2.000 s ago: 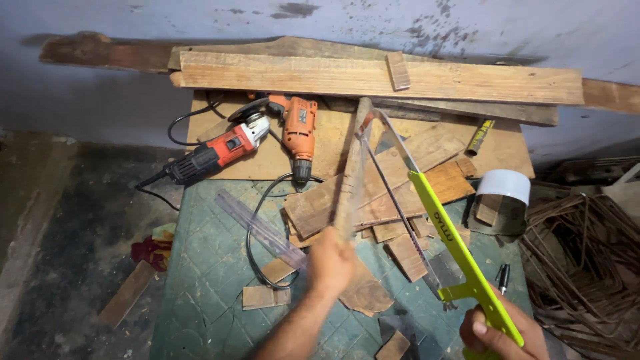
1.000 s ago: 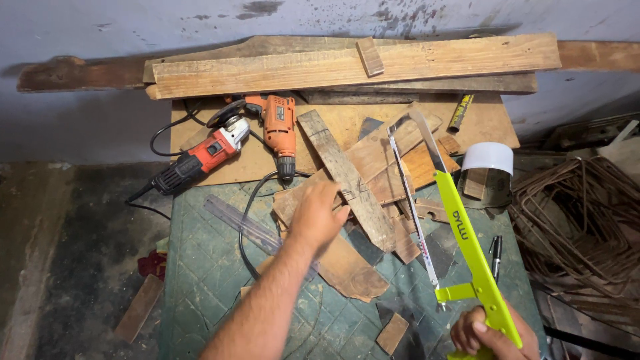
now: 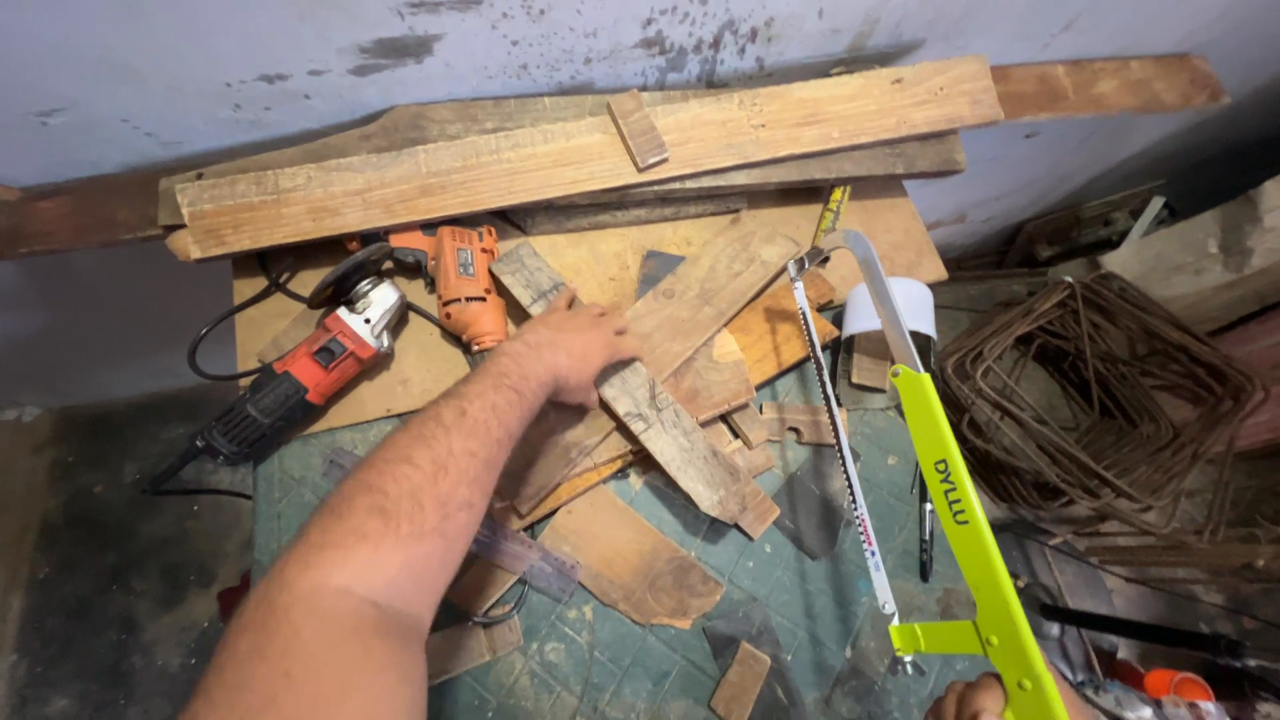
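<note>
My left hand point(image 3: 578, 350) lies over a weathered wooden board point(image 3: 680, 440), its fingers spread across the wood; whether they grip it is hard to tell. The board slants across a pile of loose wood offcuts. At the lower right my right hand point(image 3: 970, 698), mostly cut off by the frame edge, is closed around the handle end of a green DYLLU hacksaw point(image 3: 960, 500). The saw stands clear of the weathered board, its toothed blade point(image 3: 840, 440) on the left side of the frame. A curved wood offcut point(image 3: 635, 560) lies below the board.
Long planks point(image 3: 560, 165) span the back by the wall. An orange drill point(image 3: 465, 285) and a red angle grinder point(image 3: 335, 350) with its cord lie at left. A white cylindrical container point(image 3: 888, 308), a black pen point(image 3: 926, 530) and bent metal rods point(image 3: 1080, 400) are at right.
The weathered board, upright under my left hand two seconds ago, now lies slanted on the pile. My left hand has moved toward the board's upper end since one second ago. The saw stays in my right hand.
</note>
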